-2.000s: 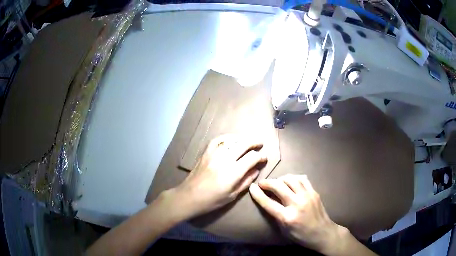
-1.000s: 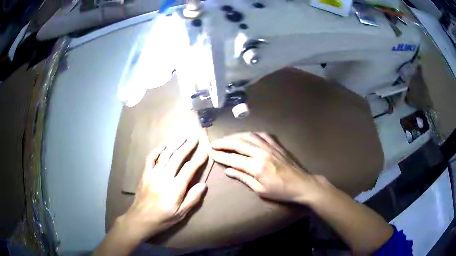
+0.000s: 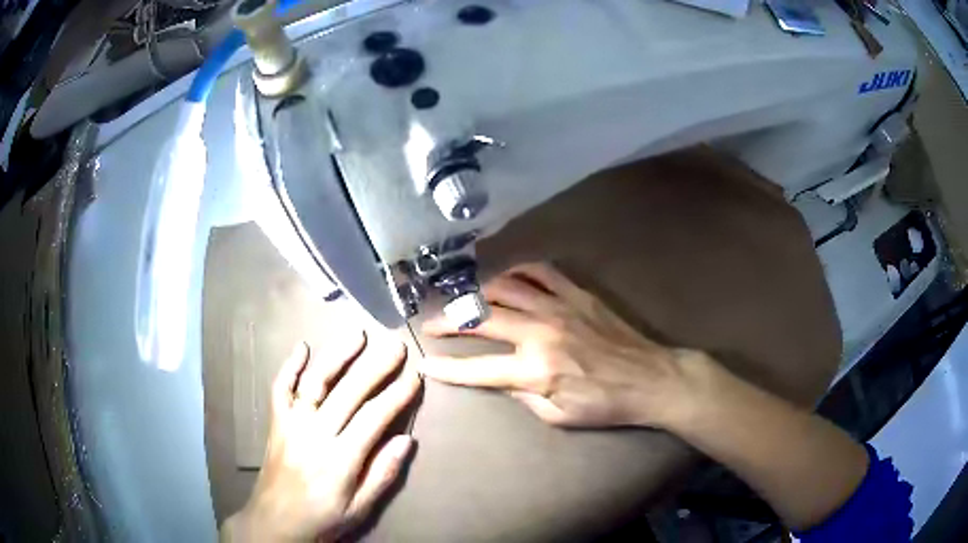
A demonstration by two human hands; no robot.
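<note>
A large brown garment panel lies flat on the white machine bed and passes under the sewing machine's arm. A smaller brown piece with a narrow stitched strip lies at its left. My left hand rests flat on this piece, fingers spread. My right hand lies flat on the large panel, fingertips beside a dark edge line running toward the machine head. The presser foot and needle are hidden behind the head and fingers. Both hands are bare and pinch nothing.
The glowing lamp stands left of the head. A tension dial and lower pale knob face me. An accessory tray is at the right. Clear plastic wrap runs along the left edge.
The view has moved closer to the machine head. Both hands have gone from the cloth's lower edge to flat beside the head. The cloth's dark edge line now points up at the head.
</note>
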